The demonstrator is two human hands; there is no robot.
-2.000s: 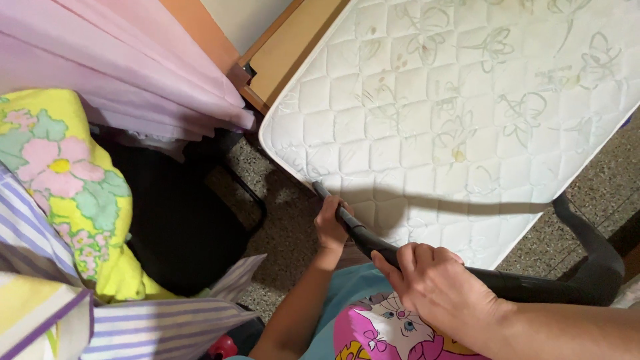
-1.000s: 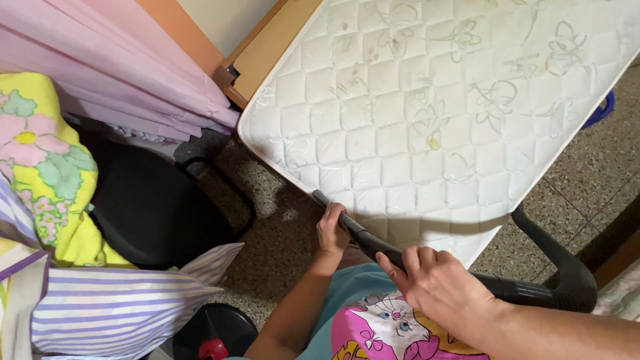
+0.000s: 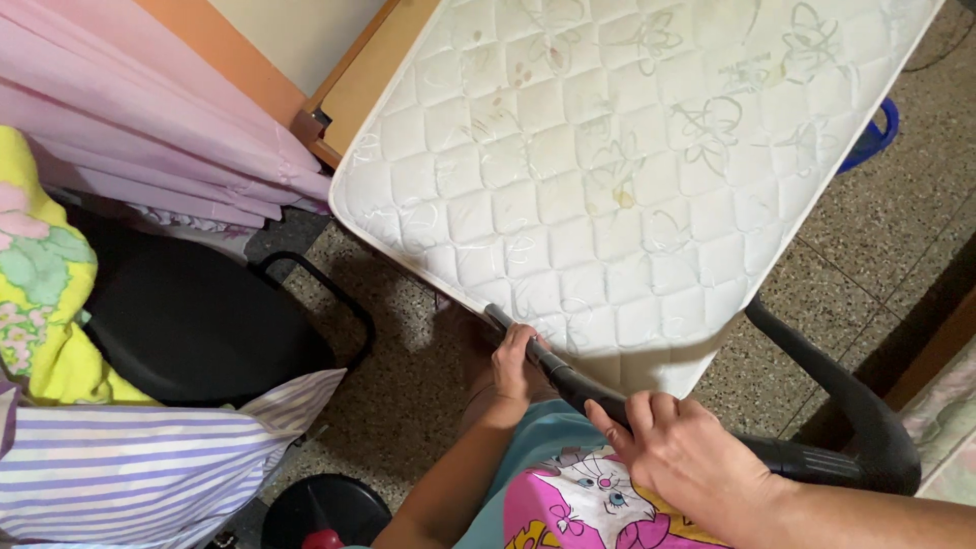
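A black vacuum cleaner hose with a narrow nozzle [image 3: 568, 376] runs diagonally over the near corner of a white quilted mattress [image 3: 579, 175]. My left hand [image 3: 515, 364] grips the nozzle close to its tip, which lies at the mattress's near edge. My right hand [image 3: 679, 442] is closed around the thicker tube farther back, in front of my body. From there the flexible hose [image 3: 846, 374] bends round on the right and passes behind the mattress's edge. The mattress top bears yellowish and brown stains and a stitched flower pattern.
At left stands a black chair [image 3: 206, 320] with a yellow flowered towel [image 3: 46, 290] and striped cloth [image 3: 137, 457] on it. A pink curtain [image 3: 152, 107] hangs behind. A black round container [image 3: 328, 507] sits on the speckled floor. A blue plastic object [image 3: 877, 141] lies beyond the mattress.
Both hands have kept their hold on the tube, and its tip has stayed by the mattress's near edge. The view has shifted somewhat, bringing the blue object and the black container into sight.
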